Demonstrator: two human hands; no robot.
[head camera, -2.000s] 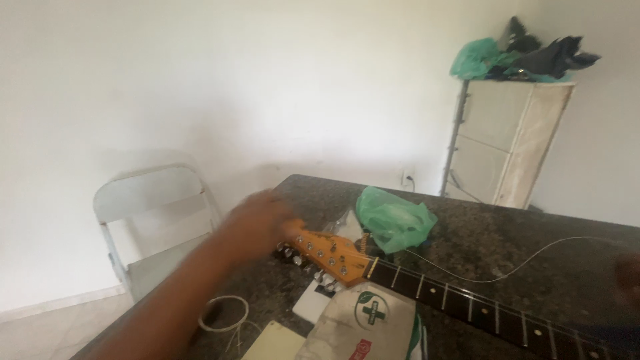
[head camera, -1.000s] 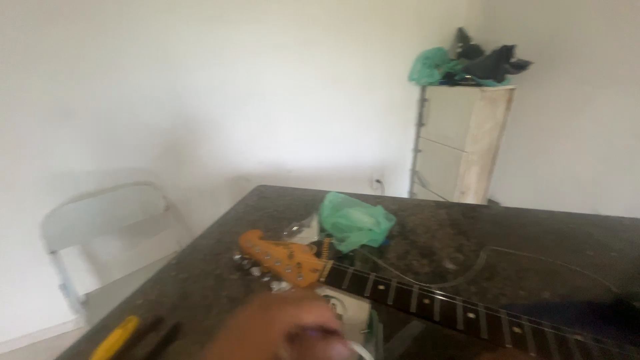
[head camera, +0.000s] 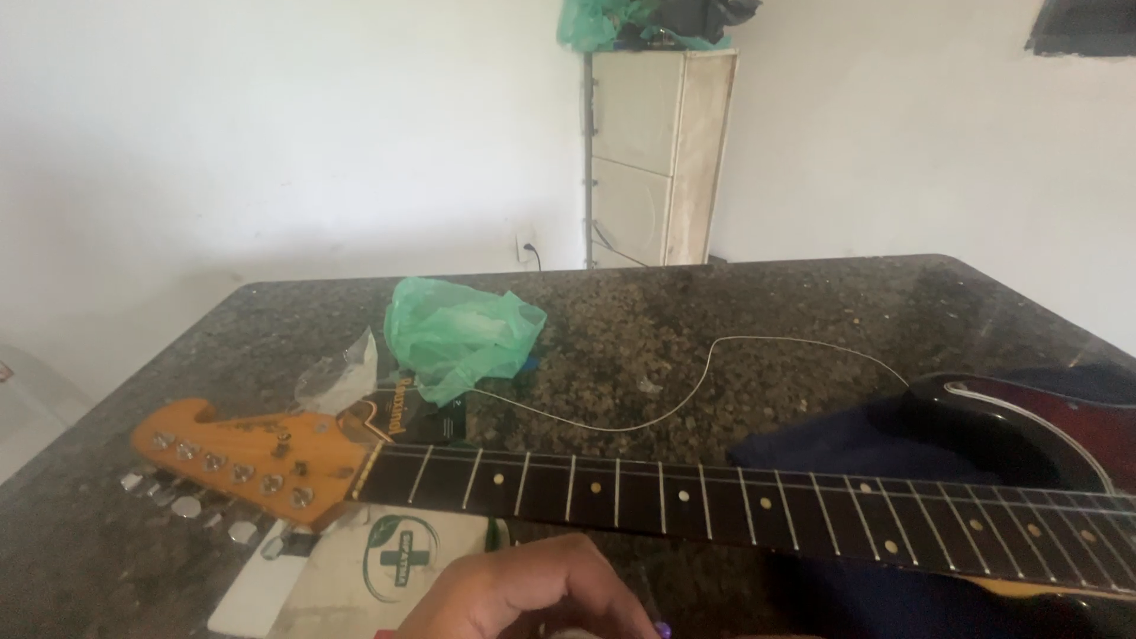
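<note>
An electric guitar lies across the dark granite table, its wooden headstock (head camera: 257, 457) with metal tuning pegs at the left and its dark fretboard (head camera: 639, 497) running right to the glossy body (head camera: 1003, 417). Few strings show on the neck. One hand (head camera: 532, 586) is at the bottom middle, below the neck, with fingers curled; it seems to be my left, and what it holds is cut off by the frame. A small purple bit (head camera: 663, 629) shows at its fingertips. A thin loose string (head camera: 612, 429) curves over the table behind the neck. My right hand is not clearly seen.
A crumpled green plastic bag (head camera: 461, 333) and a clear plastic wrapper (head camera: 342, 377) lie behind the headstock. A printed paper bag (head camera: 382, 568) is under the neck. Dark blue cloth (head camera: 825, 439) lies beneath the guitar body. A cabinet (head camera: 652, 160) stands beyond the granite table (head camera: 799, 293).
The hand that was at the headstock two seconds ago is now at the bottom middle, below the neck. The view has turned right, so more of the guitar body shows.
</note>
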